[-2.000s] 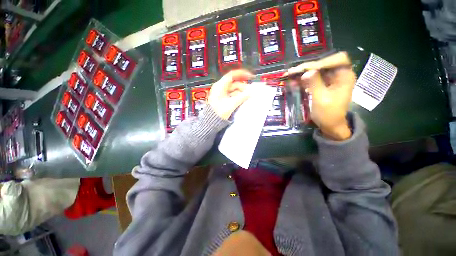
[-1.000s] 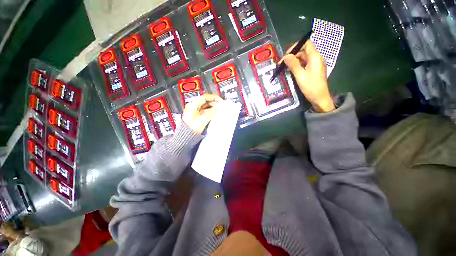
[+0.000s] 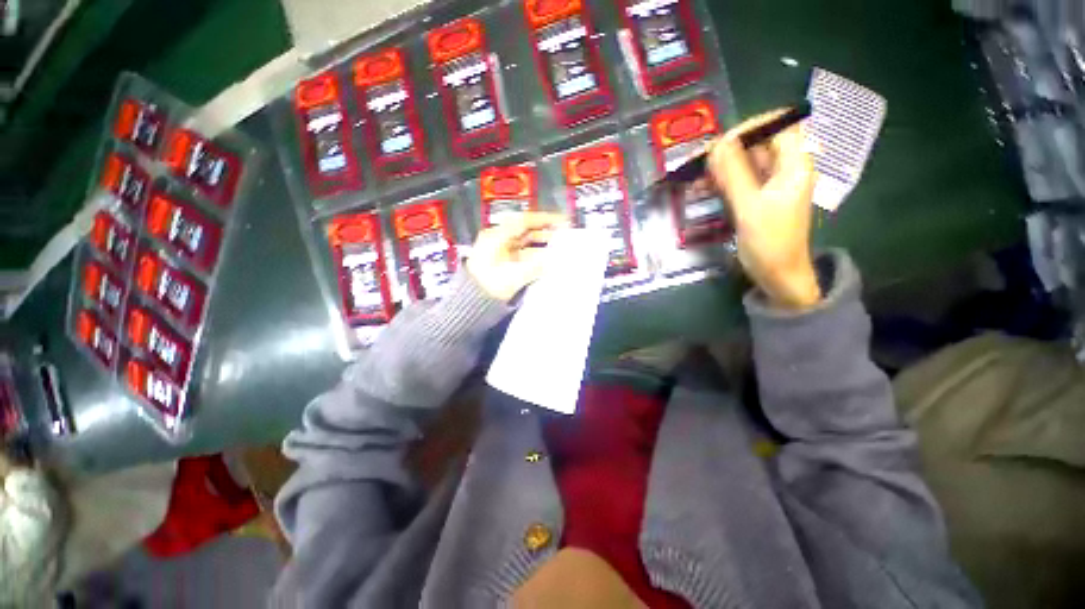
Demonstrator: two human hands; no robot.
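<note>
My left hand holds a plain white label sheet that hangs over the front edge of a clear blister tray. My right hand holds black tweezers, slanted with the tip down and left, over the front-right pocket. The tray holds two rows of red-and-black units. My right hand and the tweezers partly cover the front-right unit. The sheet and left hand partly cover the middle front units. No sticker can be made out at the blurred tip.
A small-label sheet with dark rows lies right of the tray, partly behind my right hand. A second filled tray lies at left. A pale board is at the back, stacked clear trays at far right. Another person's sleeve shows at lower left.
The view swung left, then partly back right. My right hand moved from the tray's front middle to its front-right unit. My left hand still holds the white sheet.
</note>
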